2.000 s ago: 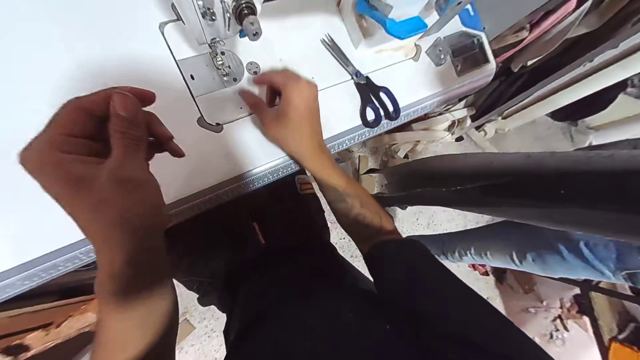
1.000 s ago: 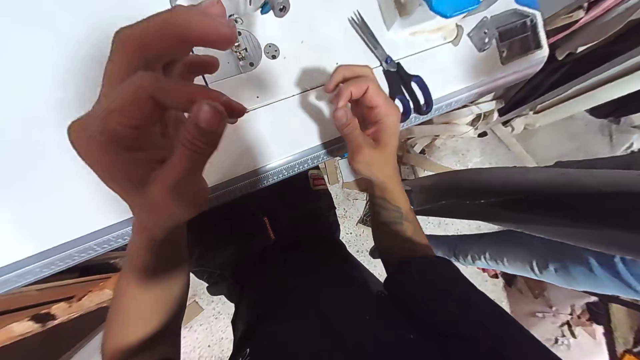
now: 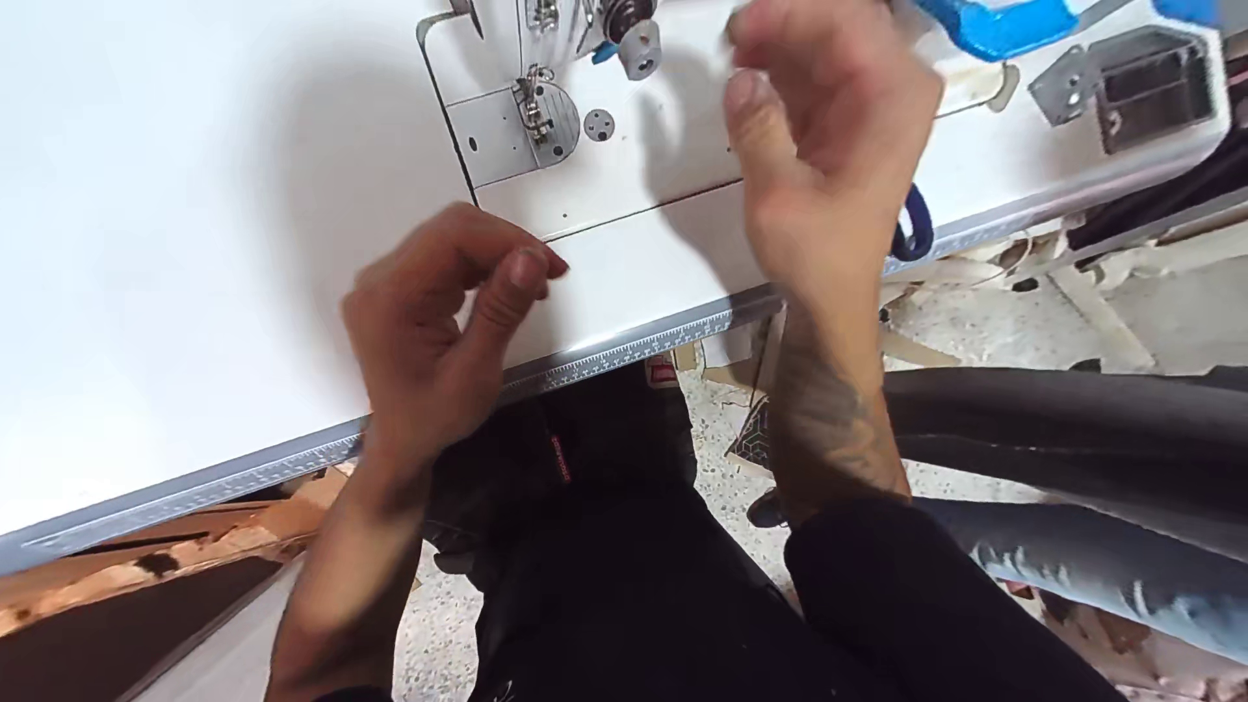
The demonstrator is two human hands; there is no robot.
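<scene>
My left hand (image 3: 439, 331) is over the white table in front of the sewing machine's needle plate (image 3: 556, 122), thumb and forefinger nearly together. Whether a thread lies between those fingertips is too fine to tell. Up and to the right, my right hand (image 3: 829, 127) is raised over the machine bed, blurred, fingers curled and thumb close to them; nothing can be made out in it. The presser foot (image 3: 534, 112) stands over the plate, with a thread tension knob (image 3: 641, 54) above right. Scissors with a dark blue handle (image 3: 915, 226) are mostly hidden behind my right hand.
A ruler strip (image 3: 634, 346) runs along the table's front edge. At the upper right are a blue object (image 3: 1014, 29) and a dark open compartment (image 3: 1155, 88). Fabric scraps (image 3: 1102, 312) lie below the table. Jeans and dark fabric (image 3: 1053, 439) are at the right.
My left hand has come down toward the table's front edge, its thumb and fingers closer together. My right hand has moved up over the machine bed and now covers most of the scissors.
</scene>
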